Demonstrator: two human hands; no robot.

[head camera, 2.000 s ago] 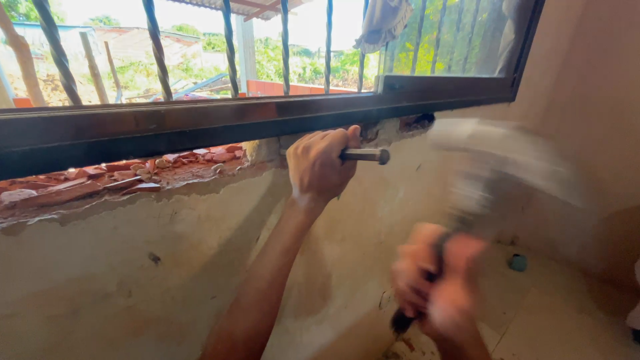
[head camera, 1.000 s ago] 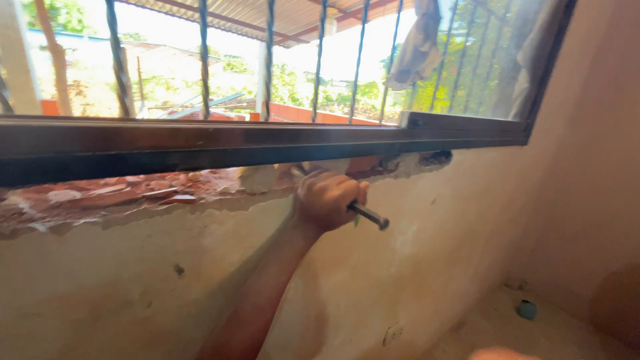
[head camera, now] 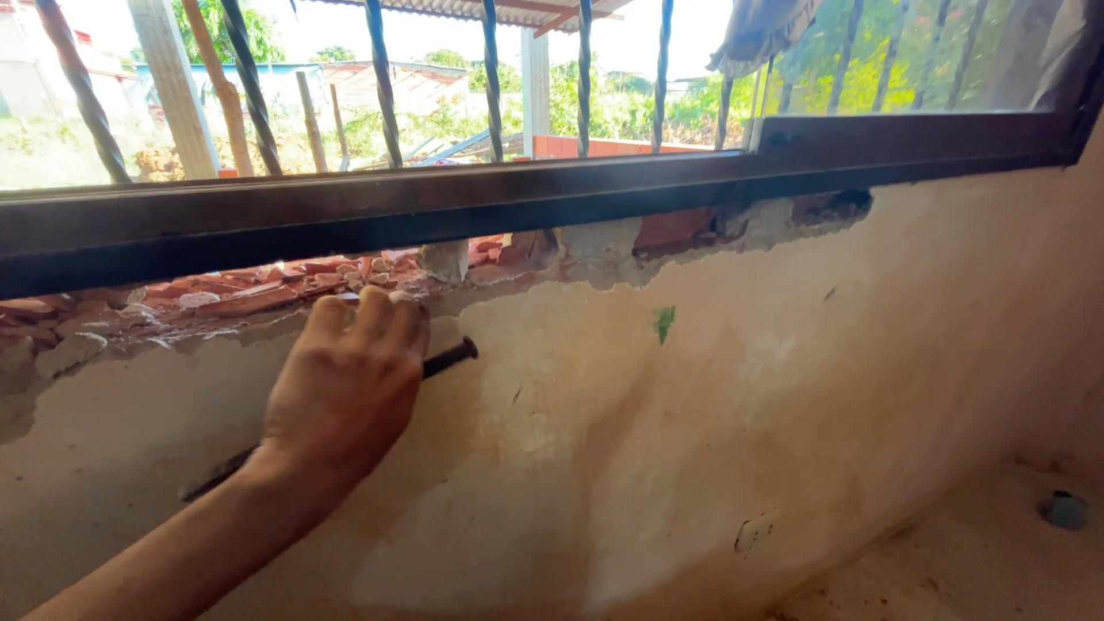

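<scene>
My left hand (head camera: 349, 375) is closed around a metal chisel (head camera: 450, 357), just below the broken top edge of the plastered wall (head camera: 552, 388). The chisel's flared head sticks out to the right of the hand, and its other end shows at the lower left, beyond my wrist. My fingertips are beside red brick rubble (head camera: 250, 293) lying in the gap under the dark metal window frame (head camera: 431, 198). A pale chunk of mortar (head camera: 444, 260) stands in that gap. My right hand is out of view, and no hammer shows.
Twisted metal window bars (head camera: 492, 82) rise above the frame. Cloth (head camera: 763, 34) hangs at the upper right. A ragged hole (head camera: 849, 204) opens under the frame's right part. A small round bluish thing (head camera: 1063, 510) is at the lower right.
My left hand has moved left along the wall with the chisel, whose far end now shows at the lower left. My right hand and the hammer, seen two seconds ago, have left the view.
</scene>
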